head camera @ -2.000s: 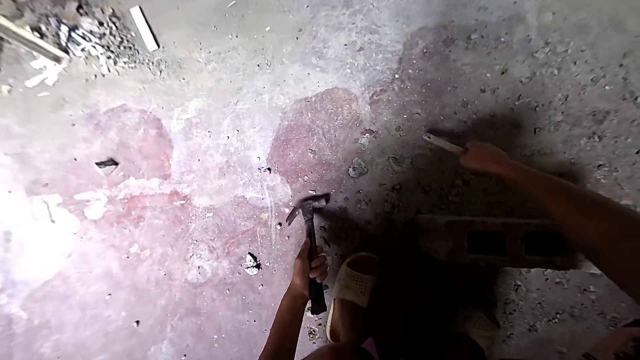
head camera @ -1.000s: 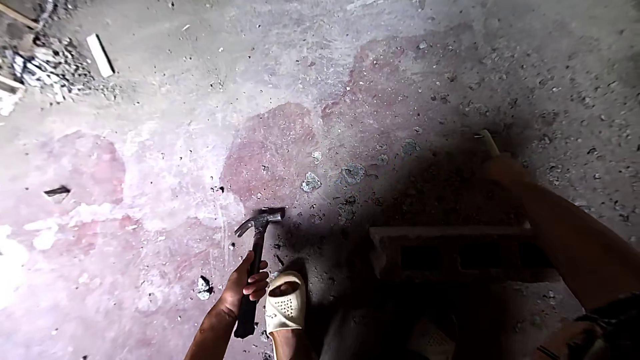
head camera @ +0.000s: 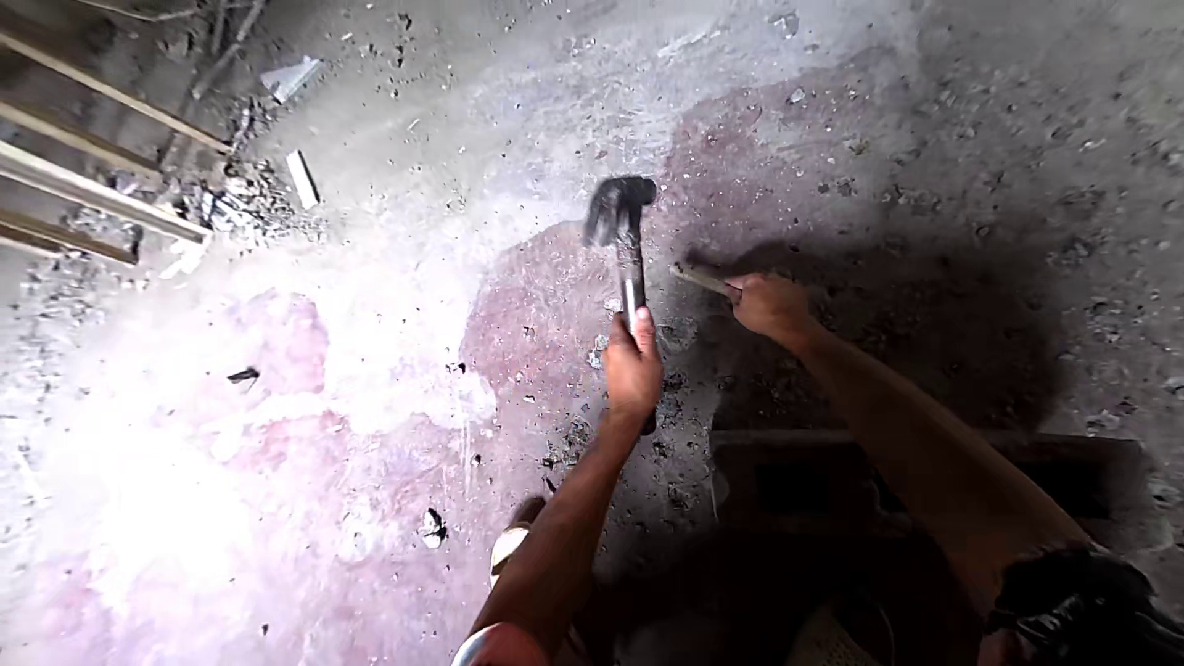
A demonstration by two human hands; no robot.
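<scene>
My left hand [head camera: 635,365] grips the dark handle of a claw hammer [head camera: 630,268], whose head points away from me above the concrete floor [head camera: 555,296]. The claw side, to the left, is slightly blurred. Just right of the hammer, my right hand [head camera: 773,305] is closed on a short, pale, narrow piece [head camera: 705,279]; its material cannot be told. The tip of that piece points left, towards the hammer handle, without touching it. Reddish patches and small crumbs cover the floor beneath both hands.
A hollow block [head camera: 805,446] lies in shadow below my right forearm. Wooden strips [head camera: 102,194] and rubble [head camera: 236,208] are at the upper left, near a white offcut [head camera: 302,179]. A slipper [head camera: 508,548] shows beside my left forearm. Loose chips are scattered at the right.
My left hand has moved forward with the hammer. My right hand has come left with the pale piece, so the two hands are now closer together.
</scene>
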